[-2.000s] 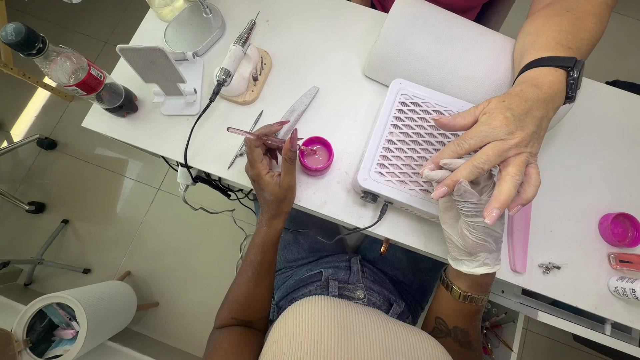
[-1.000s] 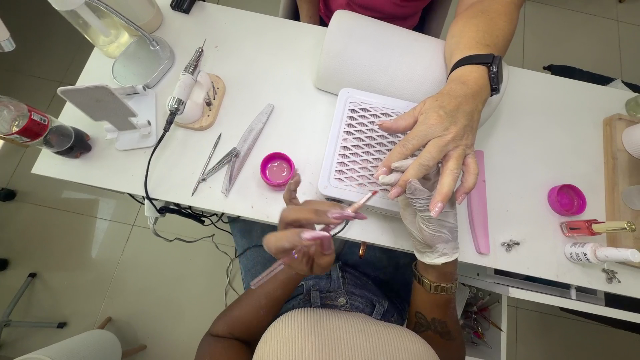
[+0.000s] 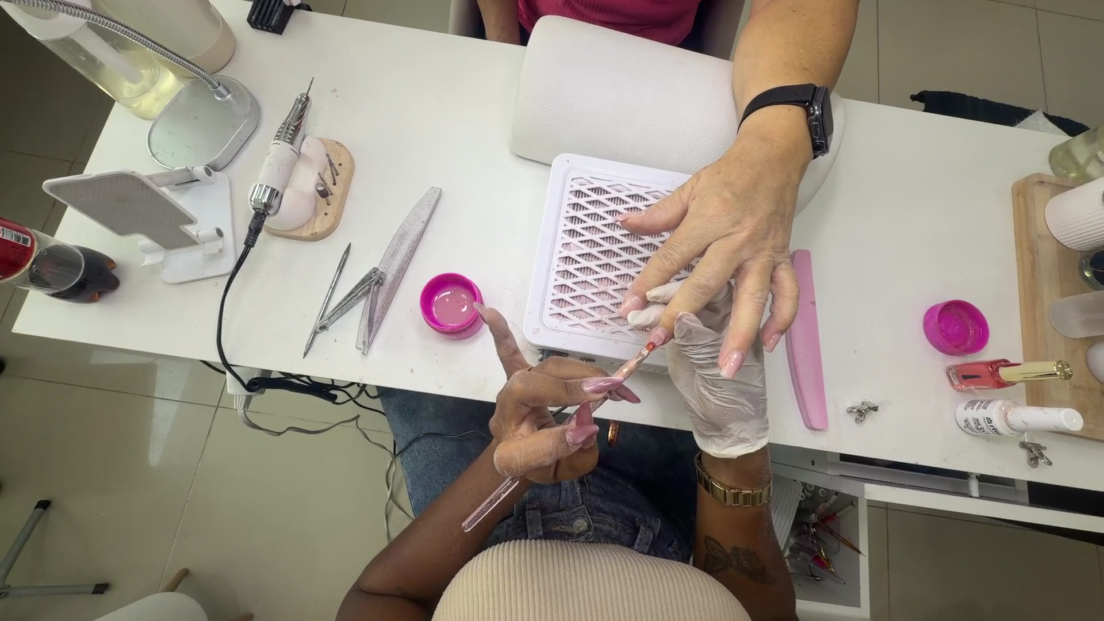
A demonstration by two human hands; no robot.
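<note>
My left hand (image 3: 552, 414) is bare with long pink nails and grips a slim nail brush (image 3: 492, 504) with a clear handle; its tip meets a fingernail of the other person's hand (image 3: 729, 228). My right hand (image 3: 724, 388), in a white glove, holds that finger from below, its fingers partly hidden. Beneath both lies a white nail dust collector (image 3: 543, 285) with a lattice top. A magenta jar (image 3: 451, 305) with pink gel stands left of it. Further left lie a grey nail file (image 3: 401, 267), a nail clipper or nipper (image 3: 349, 299) and a metal cuticle pusher (image 3: 328, 297).
An electric nail drill (image 3: 280, 164) rests on its stand at the left, near a phone stand (image 3: 129, 207) and a cola bottle (image 3: 56, 263). A white armrest (image 3: 621, 95) is behind. Rightward are a pink file (image 3: 806, 345), a magenta lid (image 3: 956, 327), polish bottles (image 3: 975, 374) and a wooden tray (image 3: 1039, 259).
My left hand has moved right with the brush, from the magenta jar to the other person's fingernail. My right hand still holds that person's finger. The view has shifted.
</note>
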